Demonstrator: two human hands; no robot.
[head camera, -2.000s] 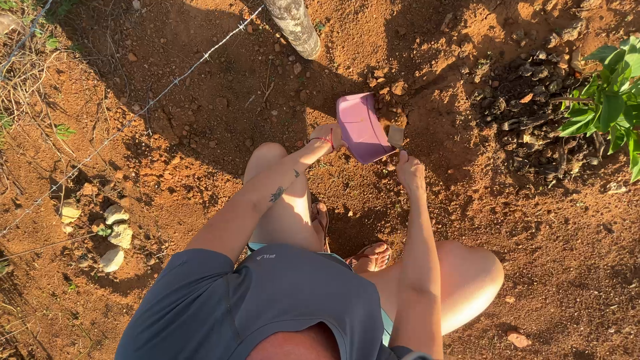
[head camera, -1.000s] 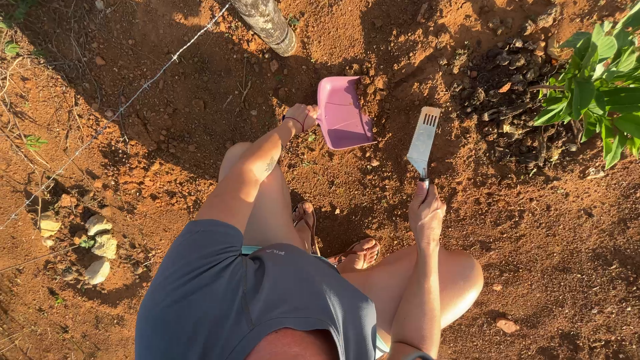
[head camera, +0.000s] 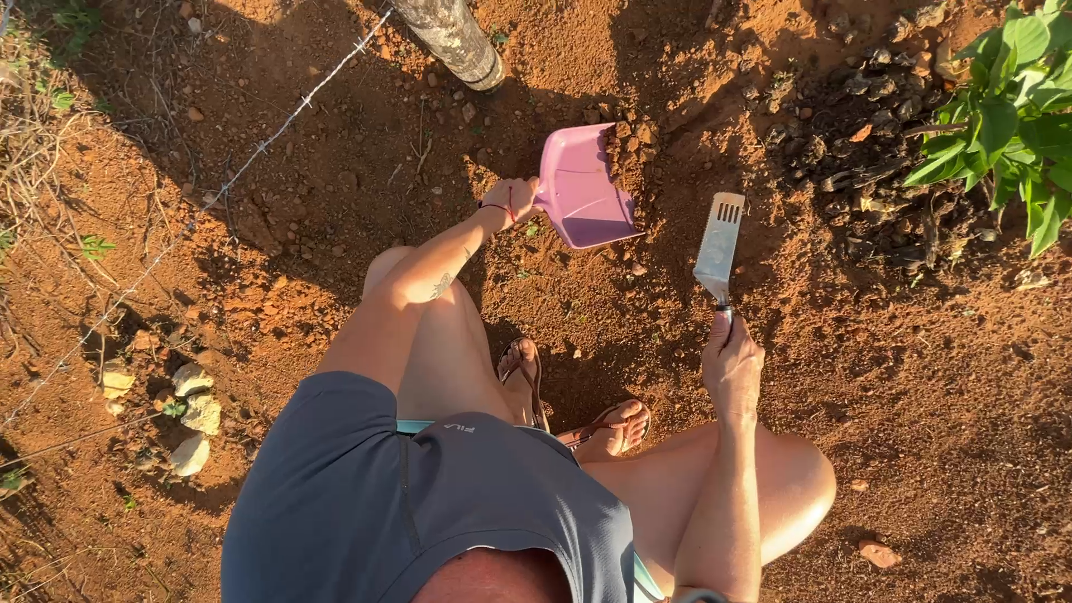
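My left hand (head camera: 516, 199) grips the short handle of a pink plastic dustpan (head camera: 586, 188), which rests on the reddish soil with its wide edge facing right. Clods of earth (head camera: 634, 149) lie along that edge; whether some sit inside the pan's lip is hard to tell. To the right, my right hand (head camera: 734, 362) is closed around the dark handle of a slotted metal spatula (head camera: 718, 243). The spatula's blade, serrated along one side, points away from me and is apart from the dustpan. Whether the blade touches the ground cannot be told.
A wooden post (head camera: 452, 42) stands beyond the dustpan, and barbed wire (head camera: 262, 147) runs diagonally on the left. Pale stones (head camera: 201, 414) lie at lower left. Dry plant debris (head camera: 879, 159) and a leafy green plant (head camera: 997, 126) are at upper right. My sandalled feet (head camera: 624, 425) are below the dustpan.
The spatula was close to the dustpan's right side two seconds ago; my right hand has since moved it away to the right. The dustpan has turned, and its wide edge now faces the clods.
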